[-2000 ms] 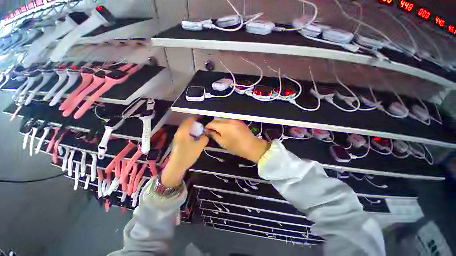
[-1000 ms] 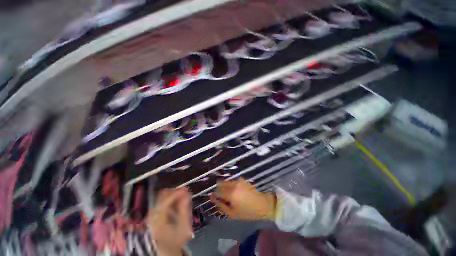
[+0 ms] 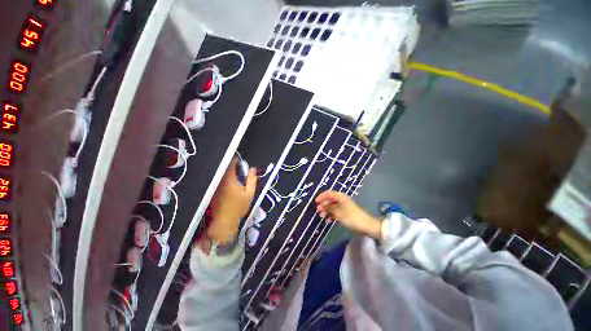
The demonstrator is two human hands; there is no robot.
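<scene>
My left hand (image 3: pixel 232 197) is at the front edge of a black shelf (image 3: pixel 291 103) with a small watch body (image 3: pixel 243 170) in its fingertips; the fingers partly hide it. A white charging plug (image 3: pixel 269 169) lies just right of the fingers, apart from the watch. My right hand (image 3: pixel 337 210) is over the lower tiers, fingers loosely curled and apart, with nothing visible in it. Watch heads on white leads lie on the tier to the left, one with a red-lit face (image 3: pixel 208 83). Two white pieces (image 3: pixel 254 226) lie below my left hand.
A white tray with rows of dark squares (image 3: pixel 353 52) sits at the rack's end. Lower shelves carry loose white leads (image 3: pixel 314 132). Red meter digits (image 3: pixel 10 116) run down the left edge. A yellow floor line (image 3: pixel 479 81) and a brown box (image 3: pixel 521 181) are at the right.
The view has swung toward the rack's tray end. My hands, together earlier, are now apart. My left hand is at the shelf with the watch; my right hand is out to the right.
</scene>
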